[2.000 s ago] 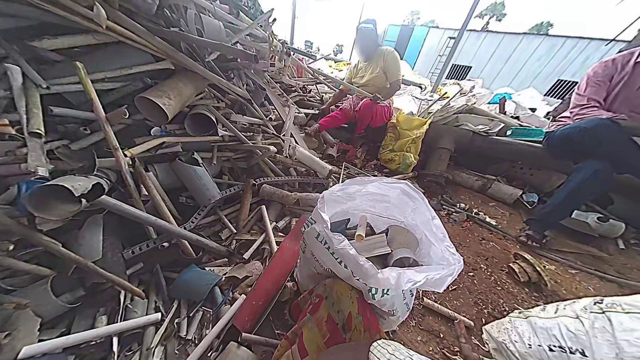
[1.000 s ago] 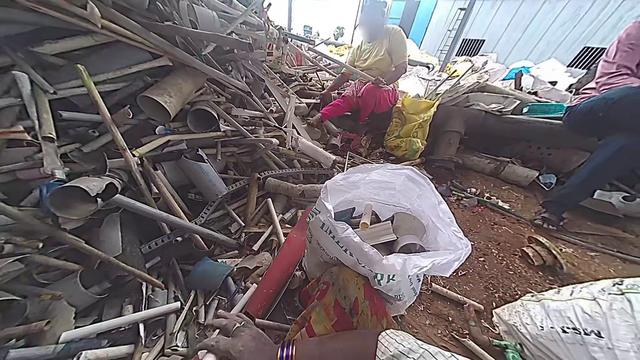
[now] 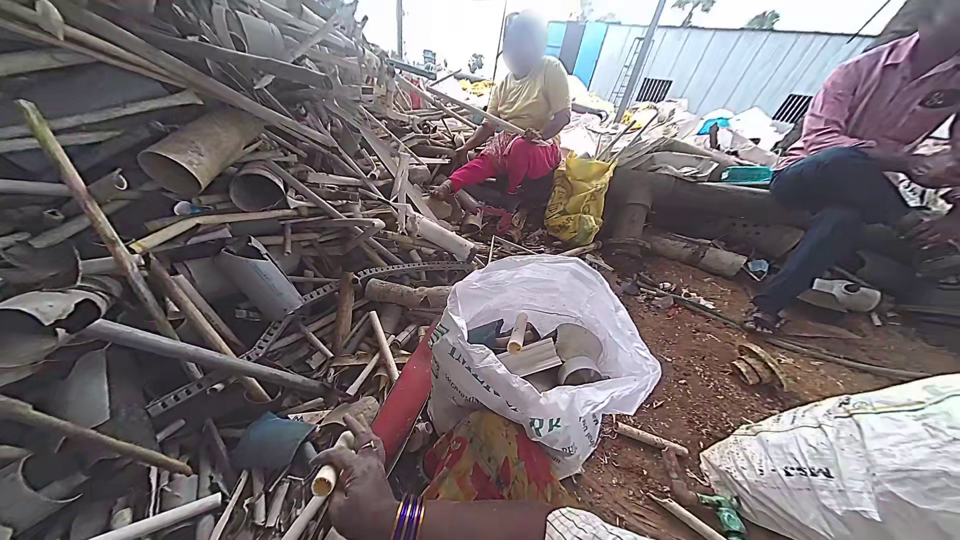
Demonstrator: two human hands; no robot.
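Note:
My right hand [image 3: 360, 480], with bangles at the wrist, is closed around a short cream pipe piece [image 3: 325, 480] at the lower middle, over the scrap heap. A blue-grey plastic scrap [image 3: 274, 442] lies left of it. A red pipe [image 3: 405, 397] slants just beyond my hand. To its right, an open white woven sack [image 3: 536, 300] holds pipe offcuts, including a thin cream tube [image 3: 517, 332], a ribbed piece [image 3: 531, 358] and a grey pipe fitting [image 3: 580, 370]. Red and yellow patterned cloth [image 3: 487, 457] is in front of the sack. My left hand is out of view.
A heap of broken pipes [image 3: 247, 277] fills the left. One person [image 3: 532, 97] sits behind the sack beside a yellow bag [image 3: 579, 199]; another person [image 3: 847, 127] sits at right. A filled white sack [image 3: 840, 450] lies lower right, near a green fitting [image 3: 727, 514].
My right hand, out of view two seconds ago, came in at the bottom and now reaches farther up over the heap, holding a short pipe piece. The seated person at right leans further into view.

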